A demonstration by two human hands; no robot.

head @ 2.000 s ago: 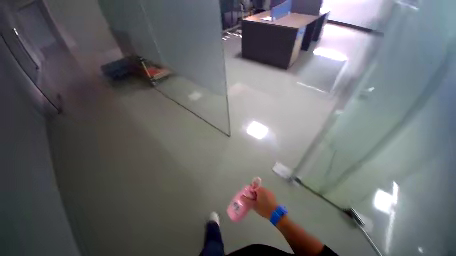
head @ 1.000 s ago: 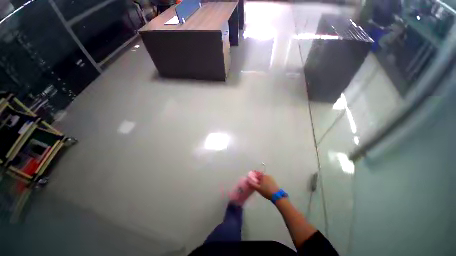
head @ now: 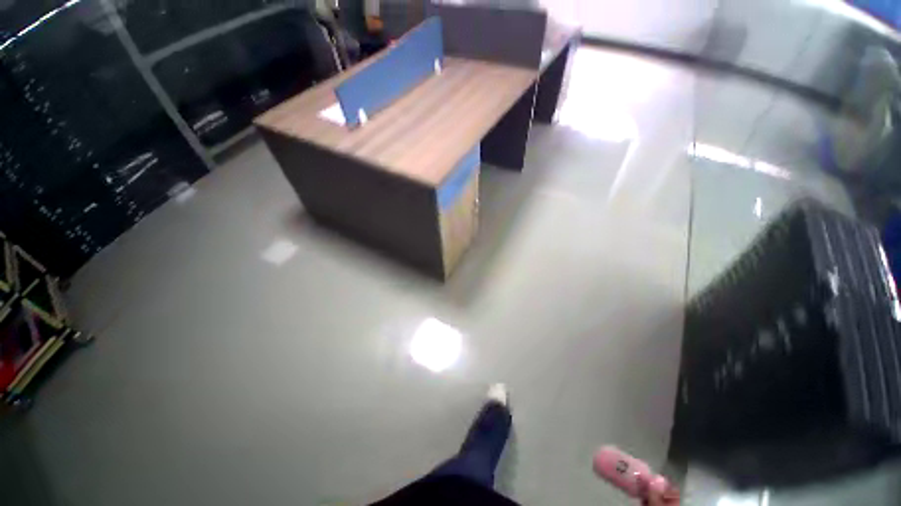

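Note:
A pink water bottle [head: 619, 468] is near the bottom edge, right of centre, tilted with its base toward the upper left. My right hand [head: 660, 491] holds it at its lid end. The hand is small, blurred and mostly cut off by the bottom edge, so only part of the fingers shows. My left hand is out of the picture.
A wood-top office desk [head: 420, 114] with a blue divider [head: 395, 74] stands ahead. Black ribbed trays [head: 790, 356] are stacked at the right, by a glass wall. A rack on wheels [head: 28, 331] is at the left edge. The grey floor [head: 247, 366] is glossy.
The desk appears nearer and the black stack at the right larger. The glass door has left the view. My right hand and the bottle have moved right and down toward the bottom edge.

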